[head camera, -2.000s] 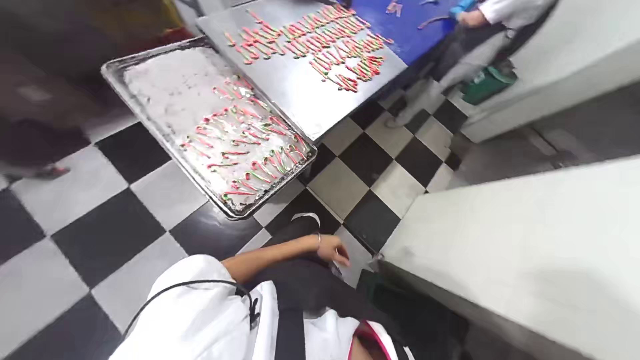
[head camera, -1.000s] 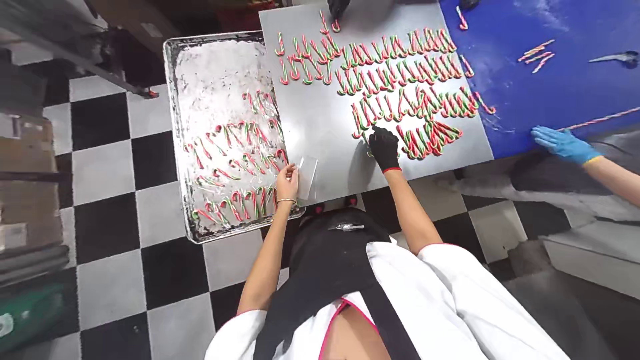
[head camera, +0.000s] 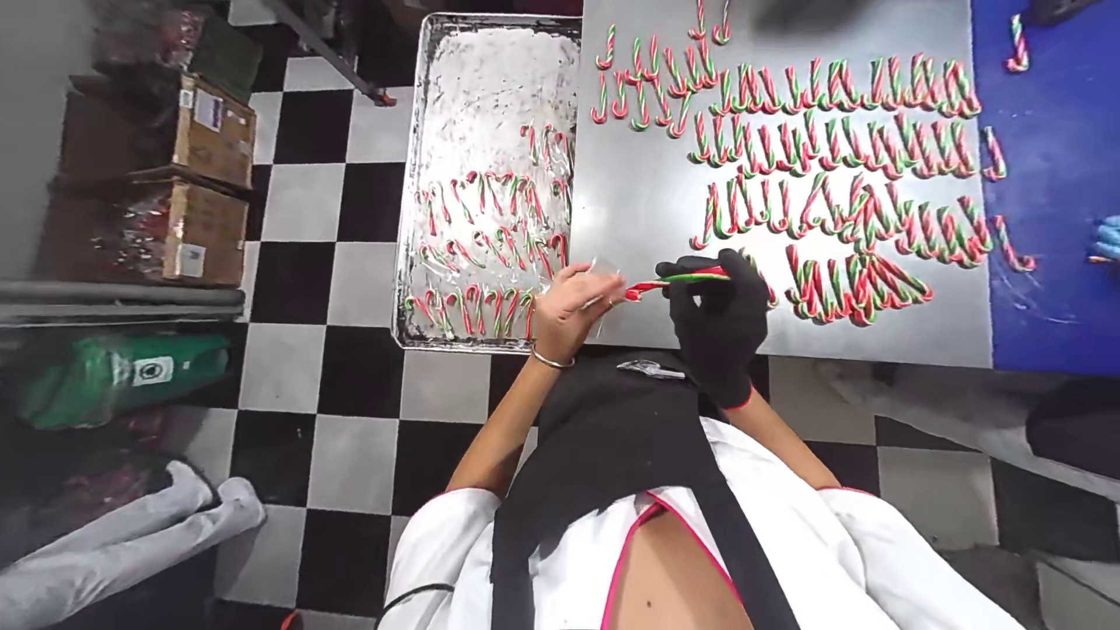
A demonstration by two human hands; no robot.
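My left hand (head camera: 573, 308), bare with a bracelet, holds a small clear plastic wrapper (head camera: 604, 273) near the table's left edge. In a black glove, my right hand (head camera: 719, 319) grips a red, green and white candy cane (head camera: 687, 277), whose hooked end is at the wrapper beside my left fingers. Rows of unwrapped candy canes (head camera: 840, 149) lie on the steel table (head camera: 639, 201), with a denser pile (head camera: 862, 284) right of my glove. Wrapped candy canes (head camera: 499, 245) lie in rows on the metal tray (head camera: 401, 219) at the left.
A blue work surface (head camera: 1059, 219) adjoins the steel table, with a few candy canes on it and a co-worker's blue-gloved hand (head camera: 1109, 238) at its edge. Cardboard boxes (head camera: 208, 229) and a green bag (head camera: 140, 372) stand left. Another person's legs (head camera: 131, 534) show lower left.
My gloved right hand has come left from the cane pile and now holds a candy cane at my left hand. The co-worker's gloved hand shows farther right. The view swung strongly since the earliest frame.
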